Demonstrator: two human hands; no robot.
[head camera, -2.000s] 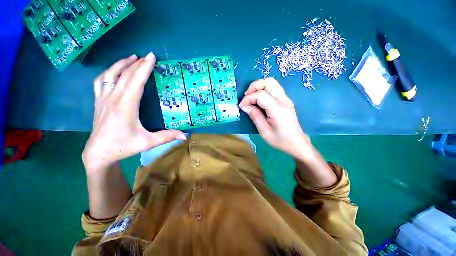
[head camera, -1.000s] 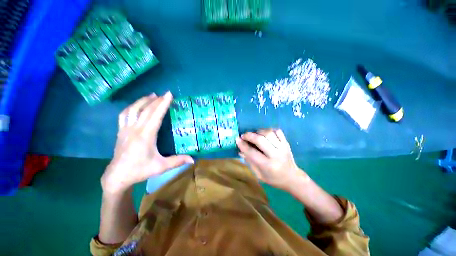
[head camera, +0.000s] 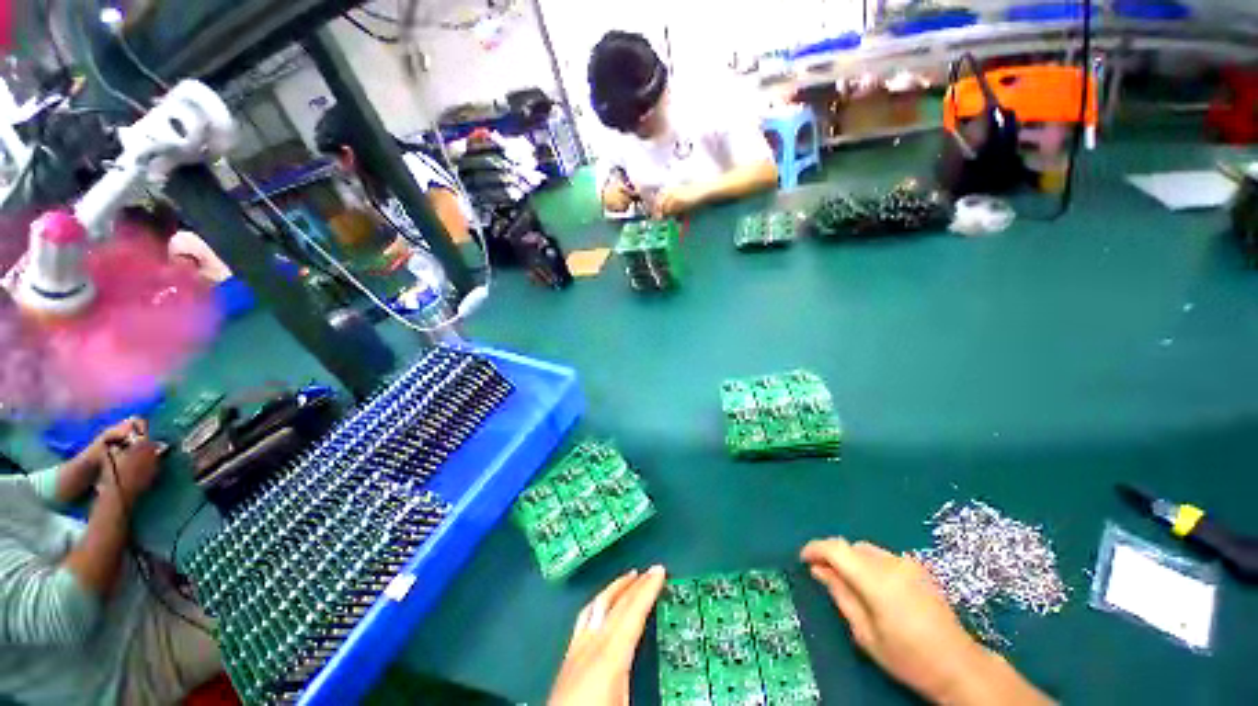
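Observation:
A green PCB panel (head camera: 731, 641) with two visible rows of three boards lies in front of me, cut off by the bottom edge. My left hand (head camera: 610, 641) is at its left side, fingertips by the upper left corner, with a ring on a finger. My right hand (head camera: 897, 614) is right of the panel, its fingertips near the upper right corner. I cannot tell whether it holds anything small. A heap of small silvery leaded components (head camera: 996, 559) lies right of my right hand.
A PCB stack (head camera: 781, 411) sits further up the bench, another (head camera: 585, 508) beside the blue tray (head camera: 531, 414) of racked boards. A clear bag (head camera: 1156, 586) and black-yellow tool (head camera: 1197, 527) lie at right. One person (head camera: 683, 152) works across, another (head camera: 83, 552) at left.
The view has tilted up, bringing the tray, workers and far bench into sight. My right hand has moved from the panel's lower right side up to near its upper right corner.

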